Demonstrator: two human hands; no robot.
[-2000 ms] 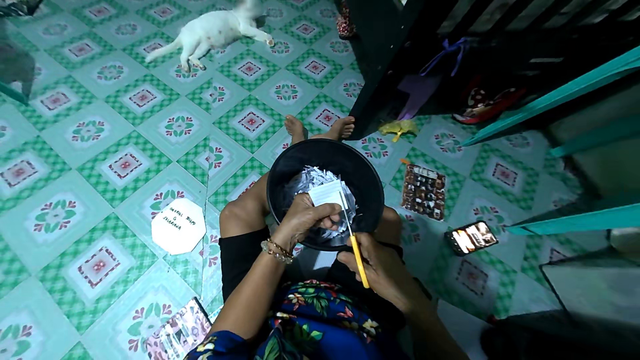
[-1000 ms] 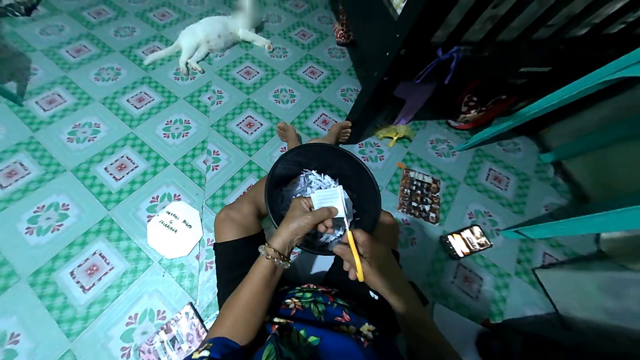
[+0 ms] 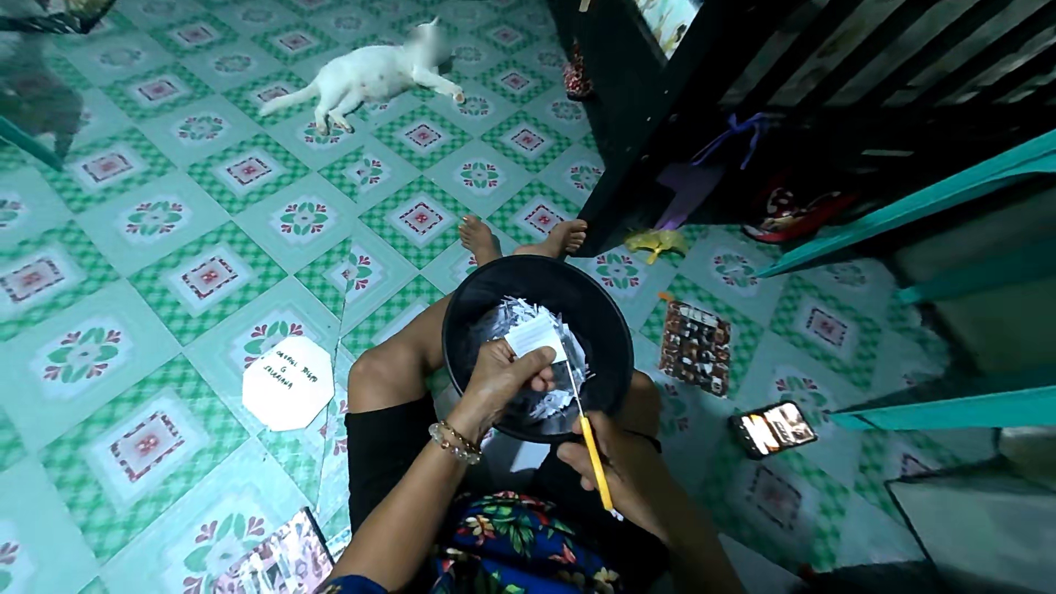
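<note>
My left hand [image 3: 509, 373], with a beaded bracelet at the wrist, pinches a small stack of white paper [image 3: 536, 334] over a black round bucket [image 3: 615, 330]. My right hand [image 3: 606, 462] holds a tool with a yellow handle [image 3: 596, 466] and a thin metal blade, whose far end meets the right edge of the paper. The exact kind of tool cannot be told. White paper strips [image 3: 554, 403] lie loose inside the bucket, which stands between my bent legs.
A phone [image 3: 773, 429] with a lit screen and a patterned sheet [image 3: 695, 348] lie right. An octagonal white card [image 3: 289, 384] bearing writing lies left. A white cat [image 3: 371, 76] lies beyond. Teal bars [image 3: 932, 417] and a black wooden structure [image 3: 635, 124] stand right.
The tool in my right hand has tilted and shifted a little against the paper. My left hand keeps hold of the paper. The cat stays lying in the same place.
</note>
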